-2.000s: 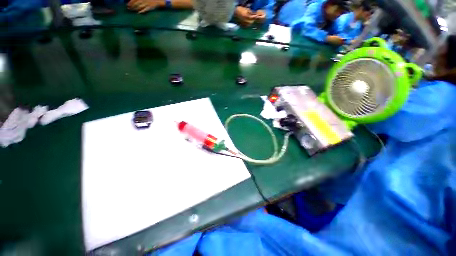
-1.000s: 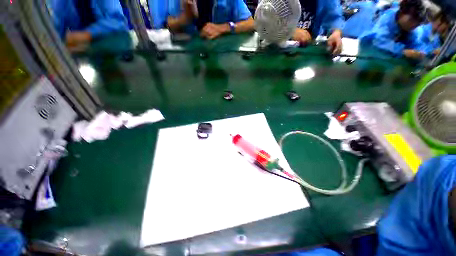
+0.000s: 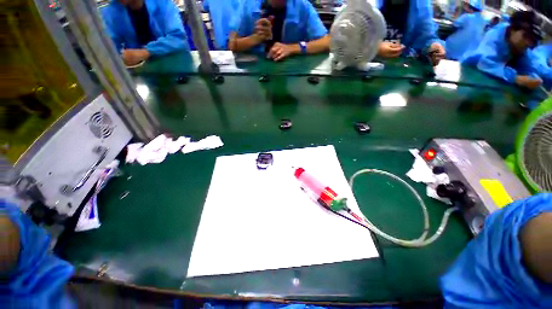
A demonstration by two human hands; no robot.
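The dispensing syringe (image 3: 315,188), a clear-pink tube with a red tip end and green adapter (image 3: 339,204), lies on the white paper sheet (image 3: 272,223). Its tip points up and left. A small black watch housing (image 3: 264,160) lies near the sheet's top edge, left of the syringe. Neither is held. My hands are out of the picture. Only my blue left sleeve (image 3: 36,259) and blue right sleeve (image 3: 490,256), each with some bare skin, show at the lower sides.
A pale air hose (image 3: 423,217) loops to the grey controller (image 3: 478,163), beside a green fan (image 3: 538,145). Crumpled tissue (image 3: 160,149) and a pale vented machine (image 3: 85,157) are at left. Two housings lie beyond the sheet. People in blue smocks sit opposite by a white fan (image 3: 357,36).
The view has swung left and settled, so the left machine shows and the green fan is cut off. Both my sleeves now show at the sides. The syringe and the housing still lie on the sheet.
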